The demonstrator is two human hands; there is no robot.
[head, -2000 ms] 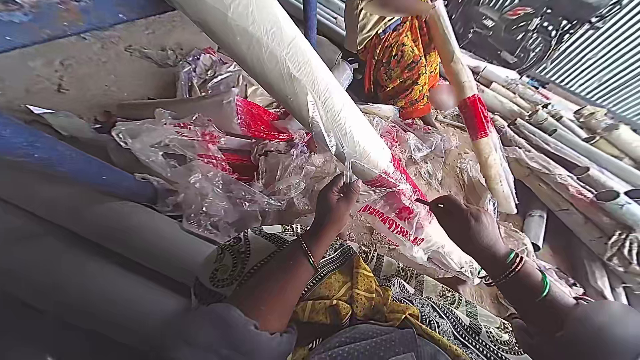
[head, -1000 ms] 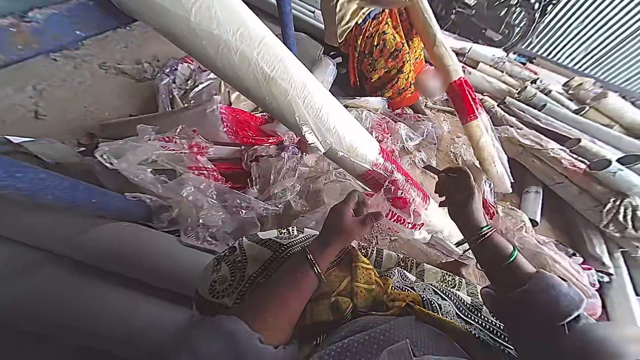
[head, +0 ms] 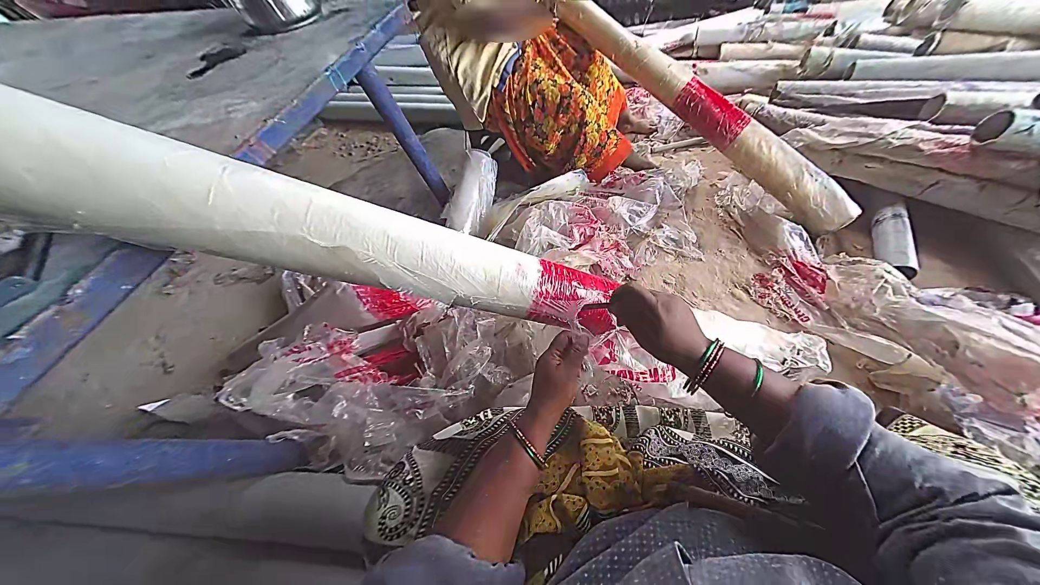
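A long pale roll wrapped in clear plastic film slants from the left edge down to the middle, with a red printed band near its lower end. My right hand is closed on a thin dark tool, whose tip lies against the red band; its exact kind is unclear. My left hand is just below the band, thumb and fingers pinched on the edge of the clear film. Crumpled clear film with red print lies under and around the roll.
Across from me a person in an orange patterned cloth sits by another red-banded roll. Many rolls lie stacked at the right. A blue metal frame stands at the left. A short tube lies on the ground.
My right hand has come back to the red band with the dark tool, having been held away from it one second ago. The view has swung noticeably.
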